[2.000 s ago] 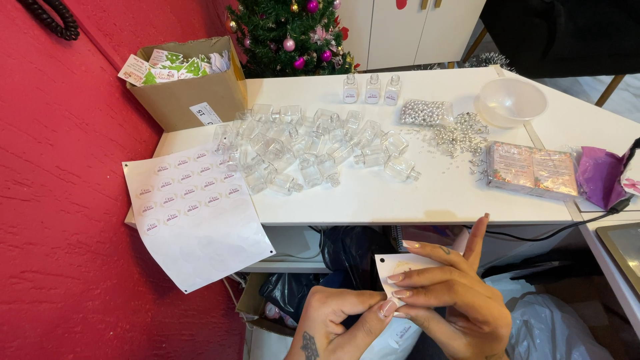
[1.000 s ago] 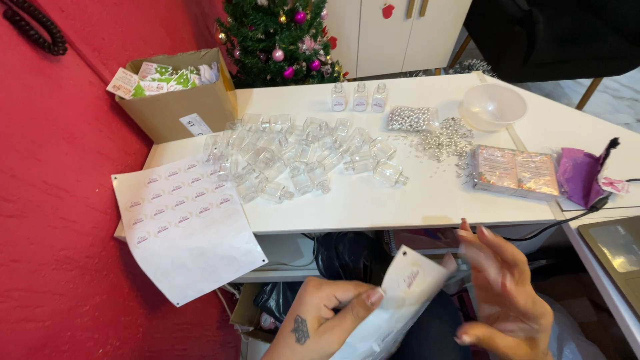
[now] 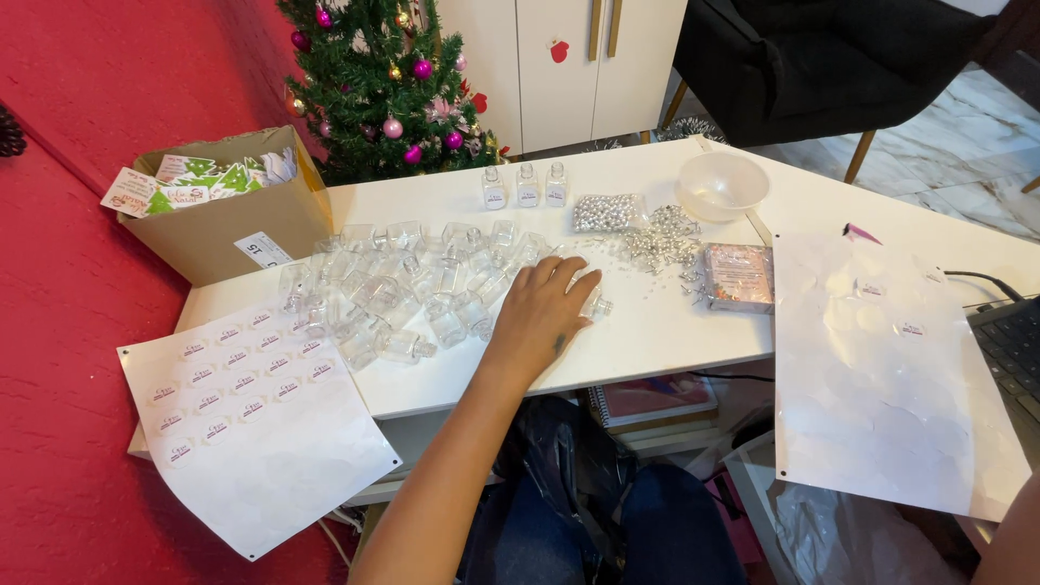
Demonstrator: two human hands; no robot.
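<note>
My left hand (image 3: 543, 313) is palm down at the right end of a pile of clear plastic bottles (image 3: 402, 280). Its thumb and fingers lie around one bottle (image 3: 600, 305), whose threaded neck points right; the grip is hidden. My right hand is out of sight; only part of the forearm shows at the lower right, by a white sticker sheet (image 3: 877, 390) with a few round labels left on it. A fuller label sheet (image 3: 244, 406) overhangs the desk at left. Three labelled bottles (image 3: 527, 187) stand upright at the back.
A cardboard box (image 3: 236, 219) of printed tree cards stands back left. A bag of silver beads (image 3: 608, 213), loose silver pieces (image 3: 662, 240), a plastic bowl (image 3: 723, 187) and a wrapped pack of cards (image 3: 738, 276) are on the desk. A laptop (image 3: 1011, 349) sits at right.
The sheet that was in my left hand now lies at the right, over part of the card pack. My left hand has moved up onto the bottles, and my right hand has left the view.
</note>
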